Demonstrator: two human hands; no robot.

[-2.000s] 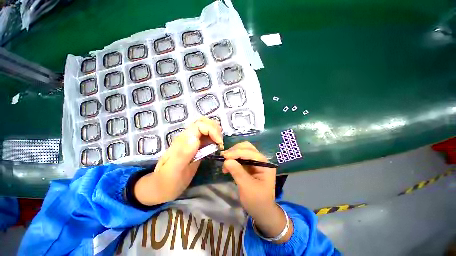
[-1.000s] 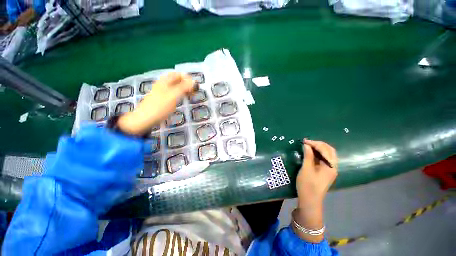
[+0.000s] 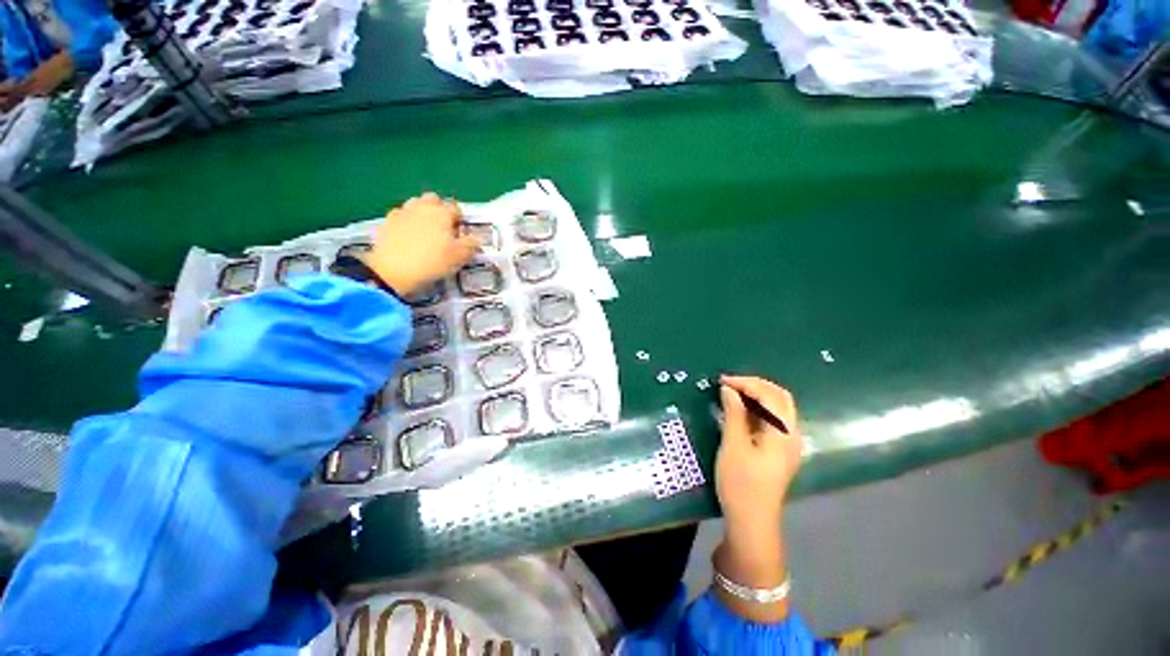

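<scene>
The translucent white pocket tray (image 3: 608, 320) lies on the green bench, with rounded-square housings (image 3: 488, 320) in rows of pockets. My left hand (image 3: 421, 244) reaches over its far part, fingertips at a housing in a far-row pocket; whether they grip it I cannot tell. My left hand and sleeve hide several pockets. My right hand (image 3: 757, 449) holds the slim black tweezers (image 3: 762, 409) right of the tray, their tip low near the tiny white pieces (image 3: 680, 377) on the bench. The purplish grid sheet (image 3: 678, 459) lies left of my right hand.
A long dotted strip (image 3: 513, 487) lies along the near bench edge. A white scrap (image 3: 629, 246) is beyond the tray's right side. Stacked trays of black parts (image 3: 584, 39) line the far side. A metal post (image 3: 77, 250) stands at left. Blue sleeves of other people show in the top corners.
My hands have parted from the housing and tweezers work in front of my body. My left hand has come down onto the tray's far rows; my right hand has moved right with the tweezers. The view has tilted up.
</scene>
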